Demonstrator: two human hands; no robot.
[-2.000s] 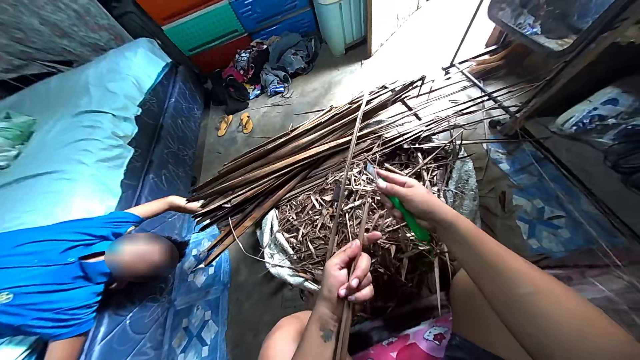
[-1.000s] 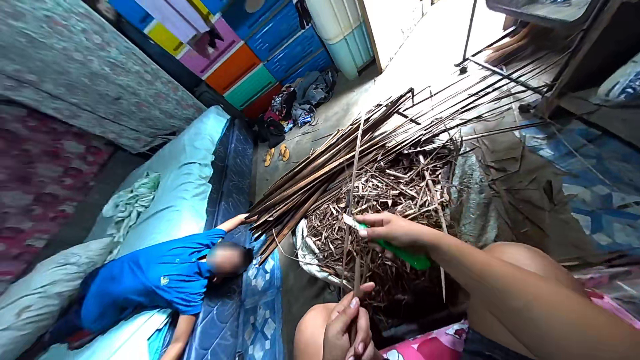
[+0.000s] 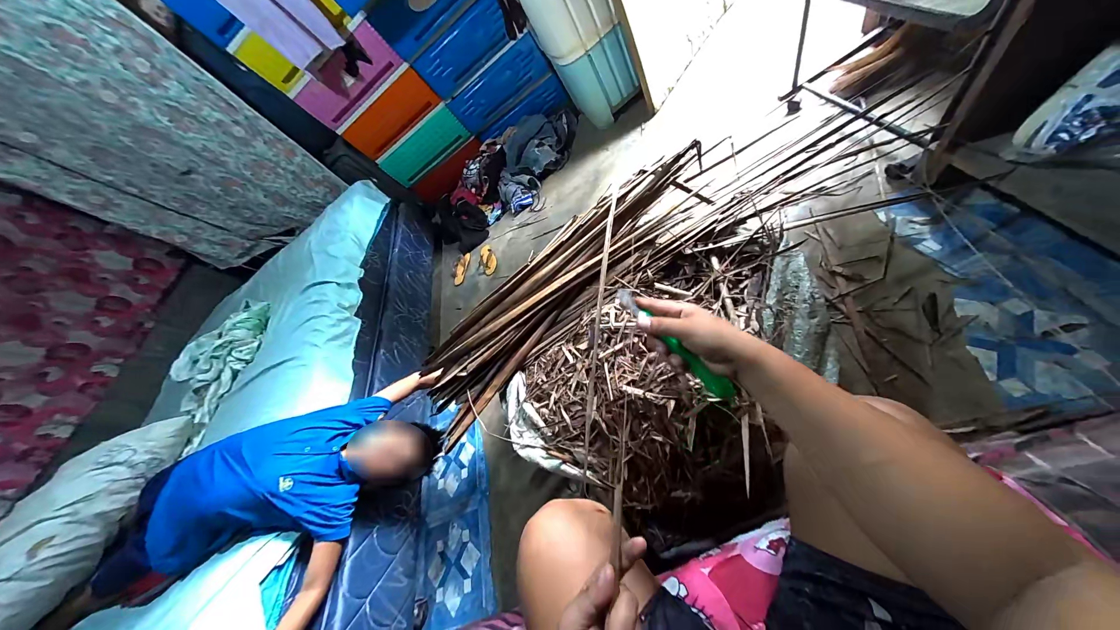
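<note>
Low in the head view, my left hand (image 3: 604,595) grips the lower end of a long thin plant strip (image 3: 604,297), which rises away from me over the heap. My right hand (image 3: 700,337) is closed around the green handle (image 3: 713,381) of a small knife, its short blade (image 3: 626,302) near the strip; whether blade and strip touch, I cannot tell. Beneath both lies a pile of brown plant shavings (image 3: 647,394) on a white woven sack (image 3: 529,429). Behind the pile, a bundle of long dried stalks (image 3: 542,306) lies slantwise.
At left a person in a blue shirt (image 3: 254,477) lies on a mattress (image 3: 394,324), one hand at the stalks' ends. Yellow slippers (image 3: 474,264), a clothes heap (image 3: 516,171) and coloured drawers (image 3: 420,144) stand beyond. A metal-legged stand (image 3: 862,114) is at upper right.
My left hand has moved down toward my lap, still holding a strip. My right hand keeps the knife over the pile. The view has swung left, showing more of the bed and drawers.
</note>
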